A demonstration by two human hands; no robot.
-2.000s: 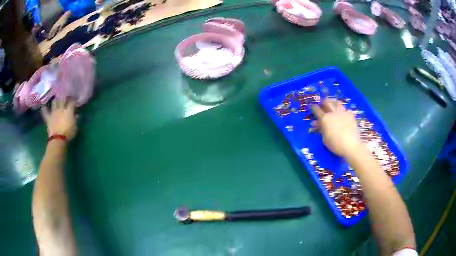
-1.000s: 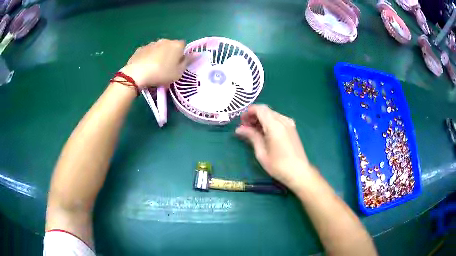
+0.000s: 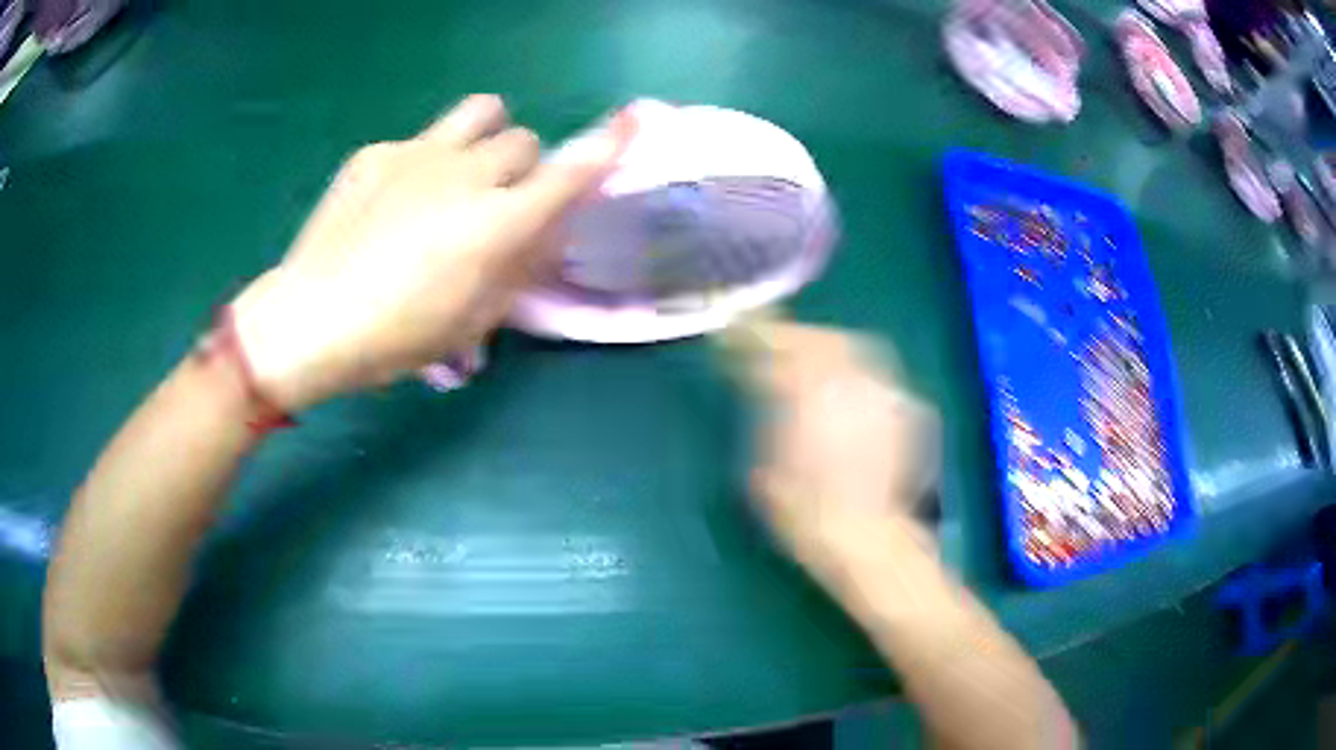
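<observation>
A pink fan point(image 3: 689, 235) is blurred and tilted in front of me, its round cage seen at a slant. My left hand point(image 3: 425, 242) is shut on the fan's left side, and a bit of its pink clip shows below the hand. My right hand point(image 3: 843, 425) is blurred just below the cage's lower right rim. It is closed round the mallet, of which a yellowish part shows at the fingers and a dark handle end beside the hand. The mallet head cannot be made out, nor whether it touches the rim.
A blue tray point(image 3: 996, 440) with heaps of small copper-red and whitish pieces lies at the right. More pink fans point(image 3: 1014, 59) lie at the upper right, others at the upper left corner. Dark tools point(image 3: 1292, 388) lie at the right edge. The green bench's front edge curves below.
The left hand took hold of the fan, now tilted. The right hand left the tray and then picked up the mallet from the bench. The tray shifted in view.
</observation>
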